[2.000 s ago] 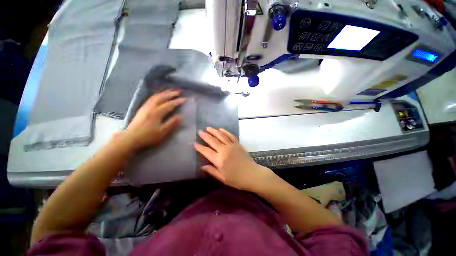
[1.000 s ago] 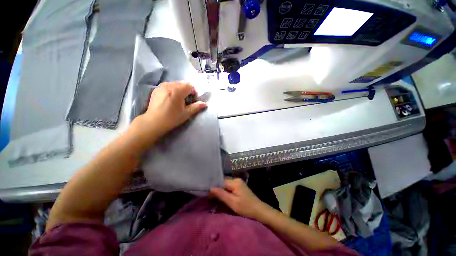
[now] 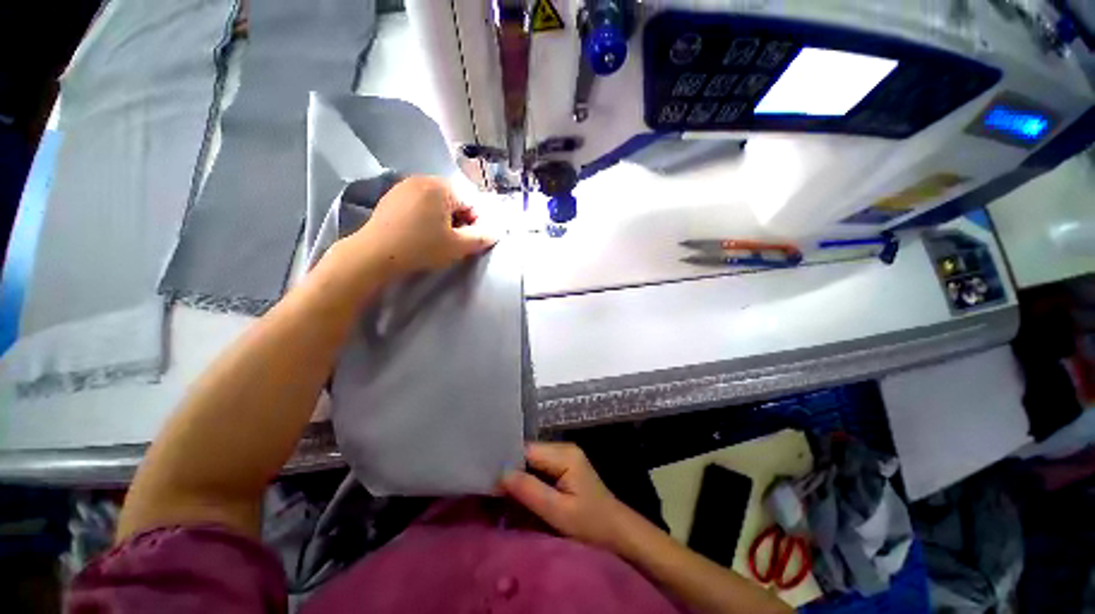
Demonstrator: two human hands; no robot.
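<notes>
A light grey fabric panel [image 3: 432, 372] lies over the table's front edge, its right edge running up to the presser foot area [image 3: 519, 214] under the bright lamp. My left hand [image 3: 426, 228] pinches the panel's upper part just left of the needle, with folded cloth beneath and behind it. My right hand [image 3: 558, 486] holds the panel's lower right corner below the table edge. A darker layer shows along the panel's right edge. The exact needle contact is lost in glare.
White sewing machine [image 3: 769, 180] stands ahead. Snips [image 3: 741, 252] and a blue-capped stick [image 3: 850, 245] lie right of the needle. Grey panels [image 3: 114, 204] lie at left. Below the table are a phone [image 3: 720, 513], red-handled scissors [image 3: 781, 557] and crumpled grey cloth [image 3: 855, 516].
The panel was flat under both hands; now it is turned and drawn along the needle's left side. My left hand grips near the needle, and my right hand has moved down to the lower corner.
</notes>
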